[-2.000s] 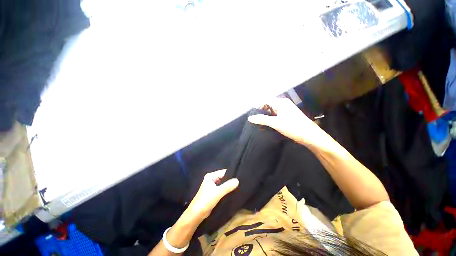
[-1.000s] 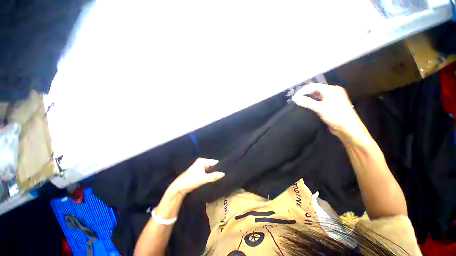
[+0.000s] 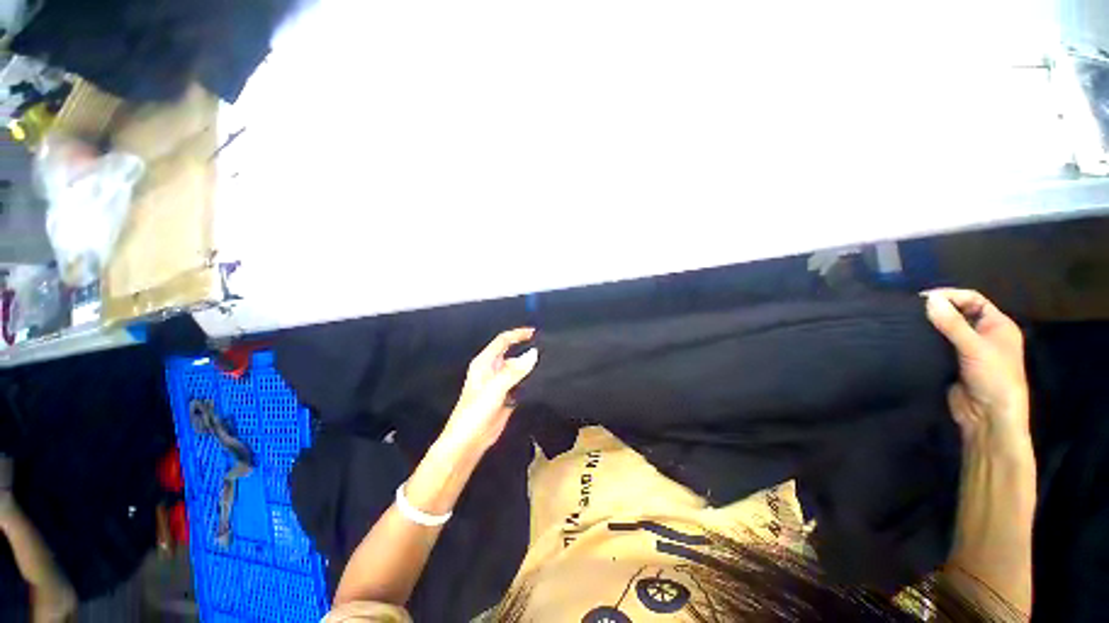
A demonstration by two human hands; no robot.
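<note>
A black garment piece (image 3: 730, 365) lies across my lap, stretched below the front edge of the white machine table (image 3: 632, 146). My left hand (image 3: 496, 380), with a white band on the wrist, pinches the cloth between thumb and fingers at its left part. My right hand (image 3: 979, 347) grips the cloth's right end near the table edge, fingers curled. The cloth between the hands is pulled fairly flat, with a few long folds. The tabletop is overexposed, so details on it are hard to see.
A blue perforated plastic basket (image 3: 249, 487) with a grey strip in it stands below the table at left. Cardboard (image 3: 164, 207), a clear plastic bag (image 3: 88, 201) and a black cloth heap (image 3: 146, 43) are at the upper left. Another person's arm (image 3: 34, 554) shows at the lower left edge.
My hands have moved farther apart, my right hand towards the right, and the cloth is stretched out between them. The view has turned, showing more of the basket and the left side.
</note>
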